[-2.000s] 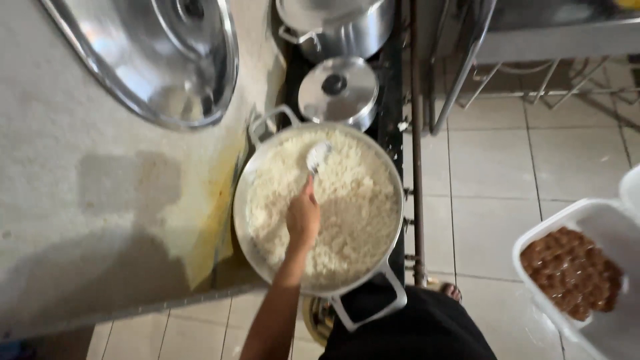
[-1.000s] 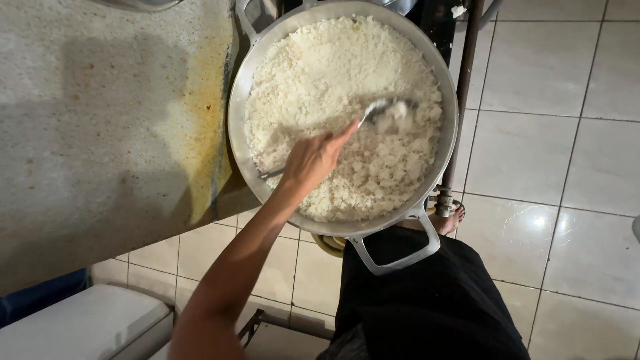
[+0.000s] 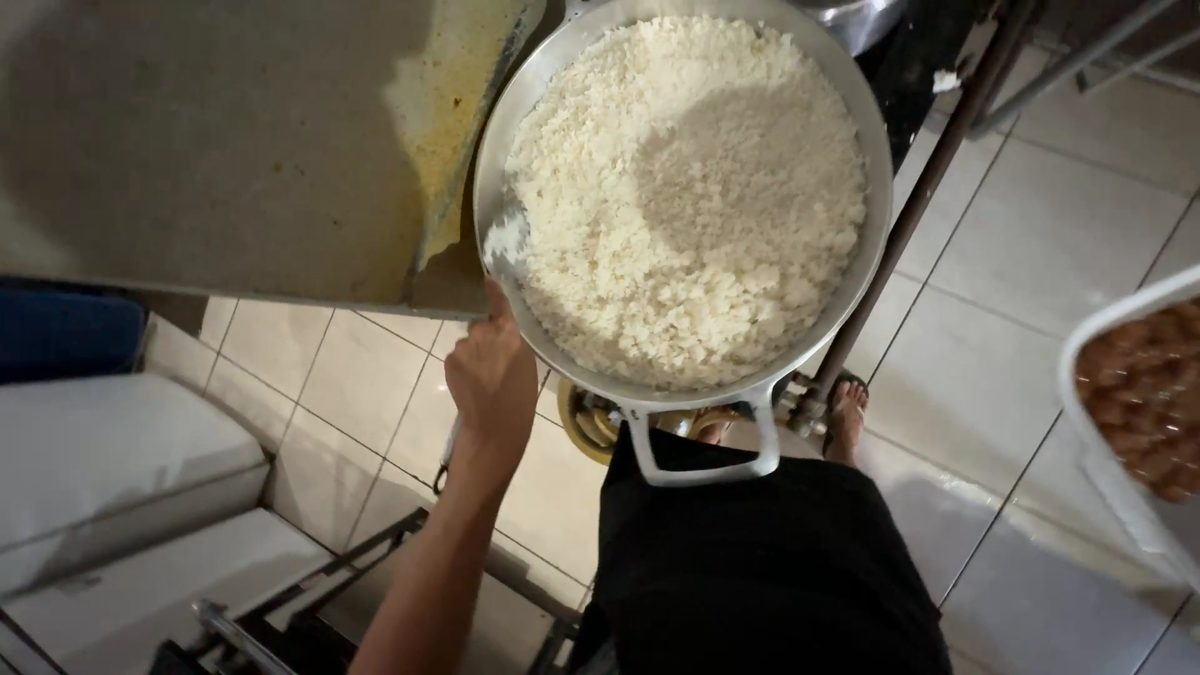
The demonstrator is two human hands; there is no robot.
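A wide aluminium pot (image 3: 877,234) with two loop handles is filled with white cooked rice (image 3: 684,206). My left hand (image 3: 492,375) is just outside the pot's lower left rim, closed on a spoon whose handle end (image 3: 443,469) sticks out below the palm. Its index finger is stretched along the handle at the rim. The spoon's bowl (image 3: 507,239) lies inside the left wall with rice on it. My right hand is out of view.
A stained worktop (image 3: 234,141) adjoins the pot's left side. A metal pipe (image 3: 923,202) runs along the stove's front. At right is a white container (image 3: 1092,422) of brown, glossy food. White boxes (image 3: 112,459) and a metal frame (image 3: 281,600) stand lower left.
My left hand has moved with the spoon from over the middle of the rice to the pot's left rim. The container of brown food is back in view at right. The view has shifted.
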